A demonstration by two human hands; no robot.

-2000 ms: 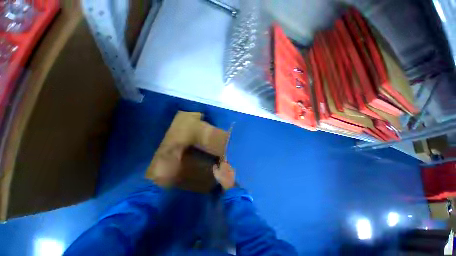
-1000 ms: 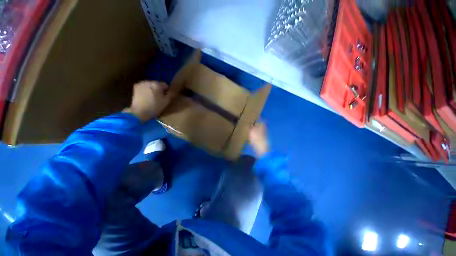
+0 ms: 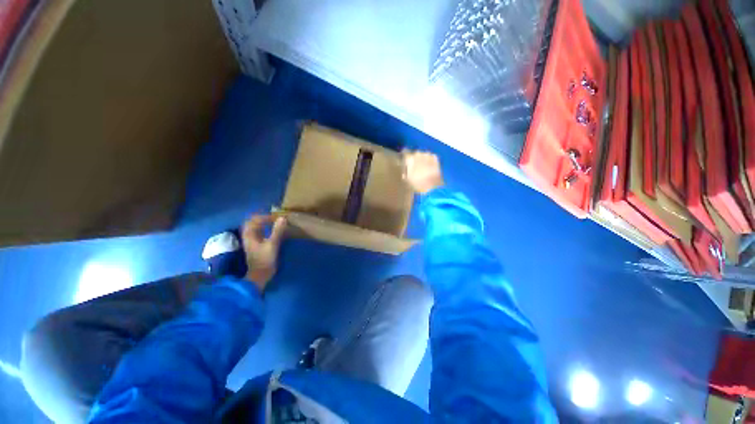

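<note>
A brown carton (image 3: 324,175) sits on the blue floor in front of my feet. Two of its flaps lie folded inward with a dark narrow gap between them, and a near flap (image 3: 348,235) sticks out toward me. My left hand (image 3: 263,243) is at the near left corner, its fingers on the edge of the near flap. My right hand (image 3: 423,171) is at the far right corner, its fingers curled over the carton's edge. What lies inside the carton is hidden.
A shelf (image 3: 331,56) runs along the upper side, with clear-wrapped small parts (image 3: 476,41), an upright red-orange tray (image 3: 563,108) and a row of red trays with brown sheets (image 3: 675,124). A large brown carton (image 3: 108,124) stands at the left. A grey shelf post (image 3: 243,37) stands beside it.
The two raised side flaps are now folded down, and a near flap sticks out. My left hand has moved down to the near corner, my right hand up to the far right corner.
</note>
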